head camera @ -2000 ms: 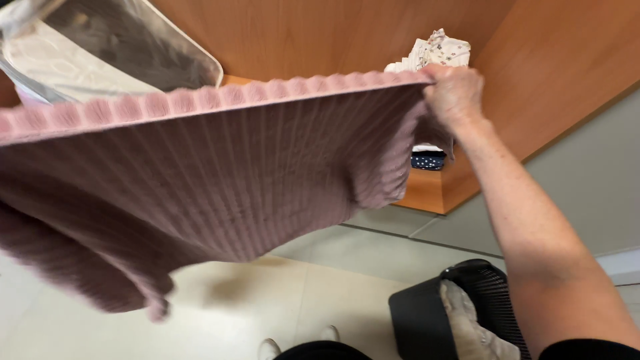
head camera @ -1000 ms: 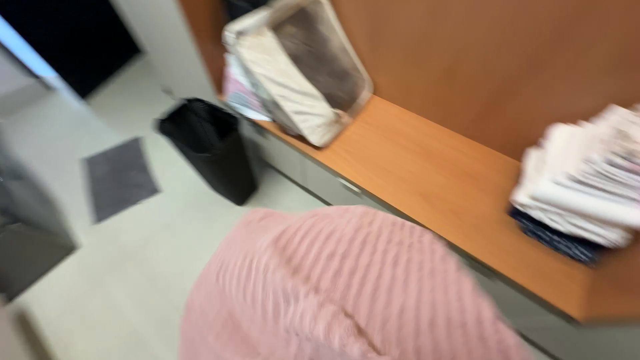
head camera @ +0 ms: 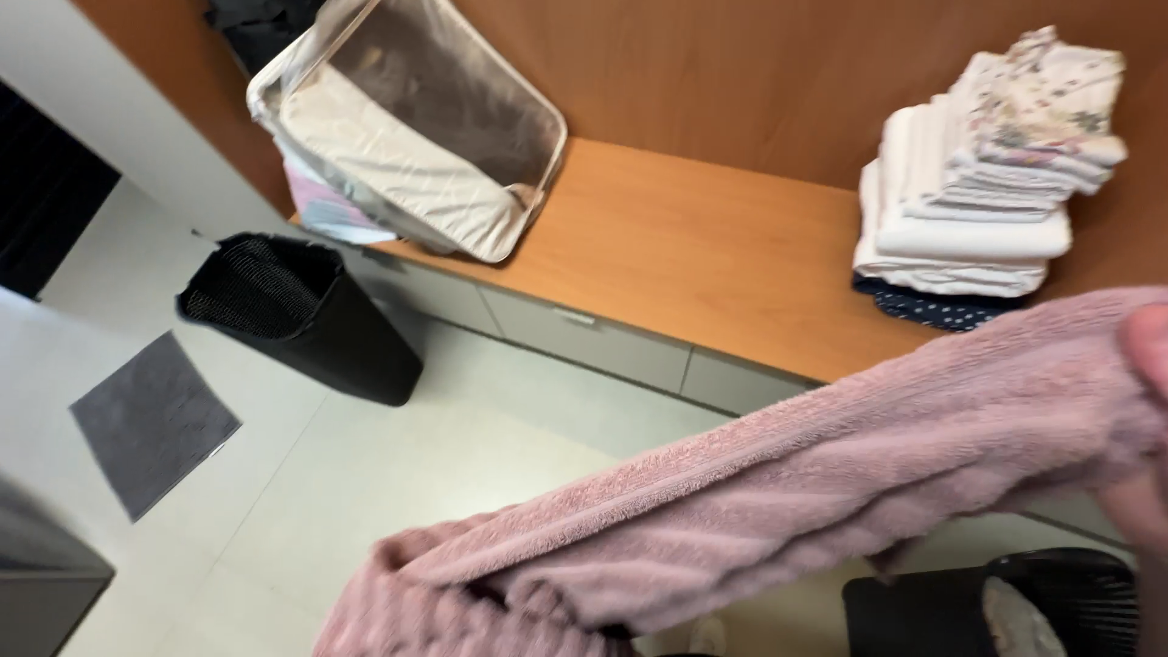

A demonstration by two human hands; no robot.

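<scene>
A pink ribbed plush blanket (head camera: pixel 730 474) stretches from the bottom centre up to the right edge. My right hand (head camera: pixel 1152 351), partly cut off by the right edge, grips its upper right end. The blanket's other end bunches up at the bottom of the view. My left hand is not visible. Behind the blanket's right part stands a stack of folded white and floral cloths (head camera: pixel 976 210), with a navy dotted cloth (head camera: pixel 940 308) at its base.
A wooden bench top (head camera: pixel 693 246) runs above grey drawers (head camera: pixel 584 333). On its left leans a clear-sided fabric storage bag (head camera: pixel 411 137). Black bins (head camera: pixel 310 319) stand on the floor at left and at lower right. A grey mat (head camera: pixel 155 424) lies at left.
The pink blanket, spread wide two seconds ago, now hangs in a narrower, slanting band. The view has swung left since then. My right hand, out of view one second ago, shows again at the right edge.
</scene>
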